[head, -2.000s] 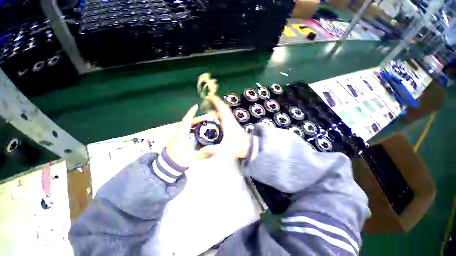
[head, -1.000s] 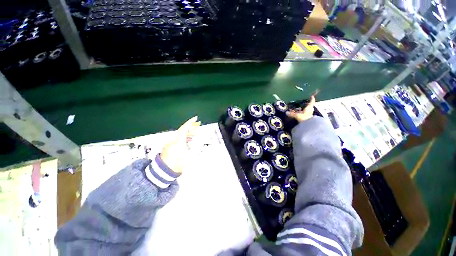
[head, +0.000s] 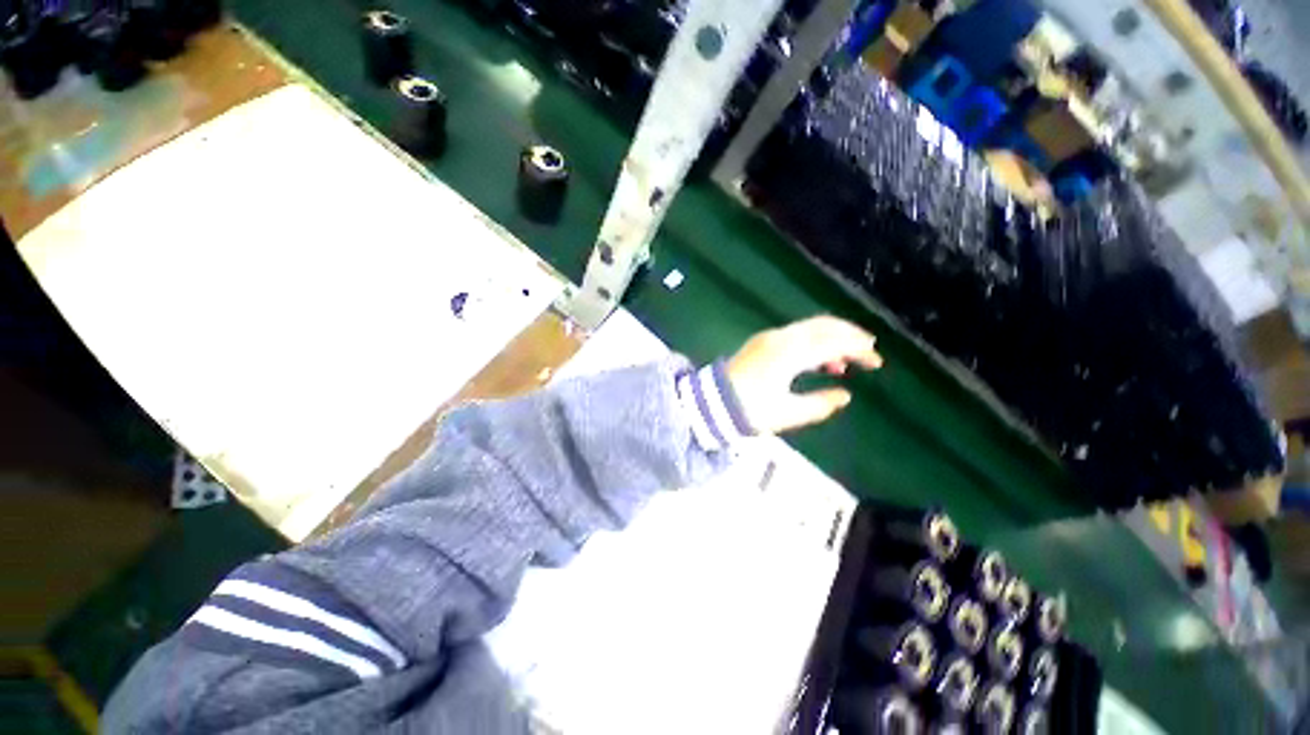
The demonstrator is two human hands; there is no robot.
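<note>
My left hand is stretched out over the near edge of the green belt, fingers apart and slightly curled, holding nothing. The white work sheet lies below my forearm. The black tray stands at the lower right, filled with upright black cylindrical units whose tops show pale rings. The tray's lower part is cut off by the picture's edge. My right hand is not in view.
Three black units stand on the green belt beyond a spotted white metal post. Another white sheet lies on a wooden board at left. Glossy black stacked trays stand beyond the belt.
The view has swung left, so the tray now sits lower right and the belt's standing units show. My left hand has reached out over the belt. My right hand has left the picture.
</note>
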